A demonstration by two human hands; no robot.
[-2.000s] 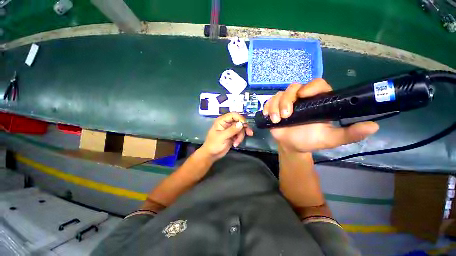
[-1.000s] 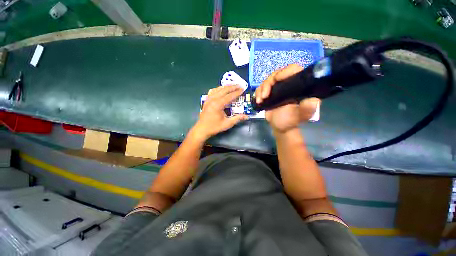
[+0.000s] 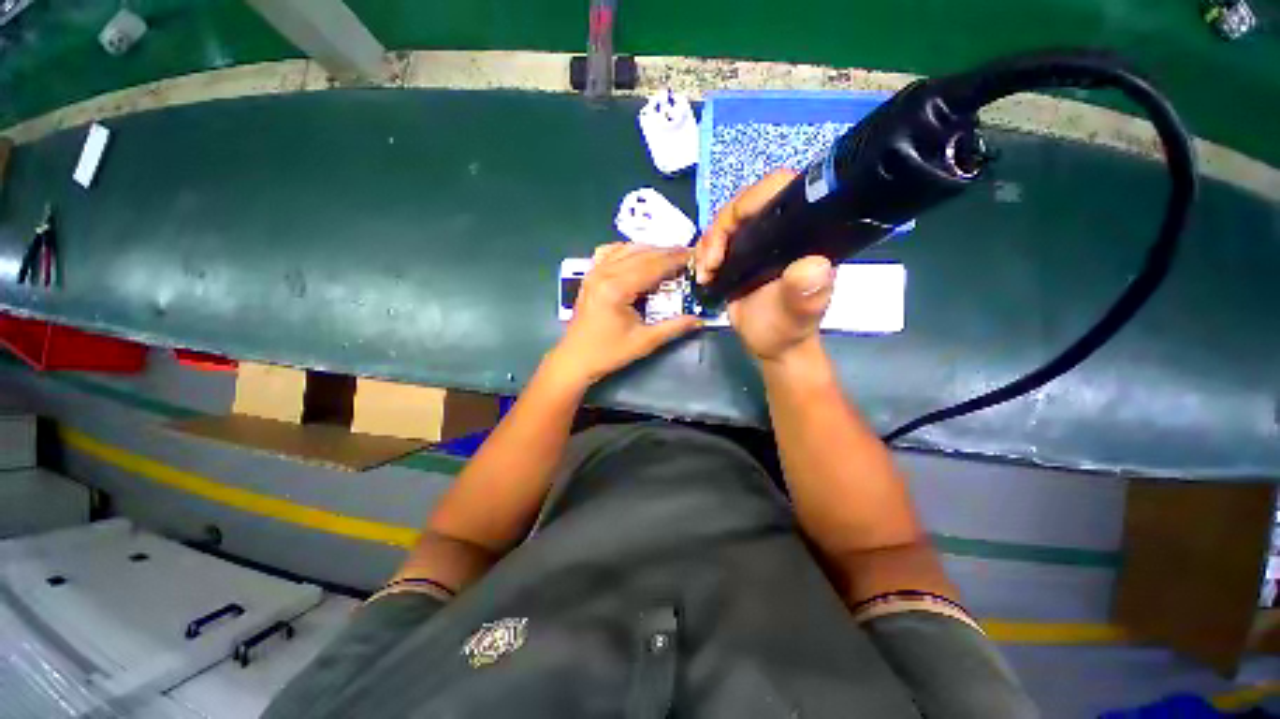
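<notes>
My right hand (image 3: 769, 281) is closed around the black electric screwdriver (image 3: 842, 193), which slants down to the left with its front end at the plug unit (image 3: 671, 295). My left hand (image 3: 615, 309) rests around the plug unit's left side, thumb and fingers on either side of it. The unit sits on the white fixture (image 3: 866, 298) and is mostly hidden by my hands and the tool. The bit tip is hidden. Two white covers (image 3: 668, 134) lie behind the fixture, the nearer one close to my left fingers.
A blue parts bin (image 3: 767, 148) of small silvery screws stands behind the fixture, partly covered by the screwdriver. The black cord (image 3: 1176, 211) loops at the right. Pliers (image 3: 41, 253) and a white strip (image 3: 91, 155) lie far left. The green conveyor (image 3: 786, 35) runs behind the bench.
My left hand has moved from in front of the fixture onto the plug unit. My right hand has brought the screwdriver's front end to the unit, and its rear end has swung up and left.
</notes>
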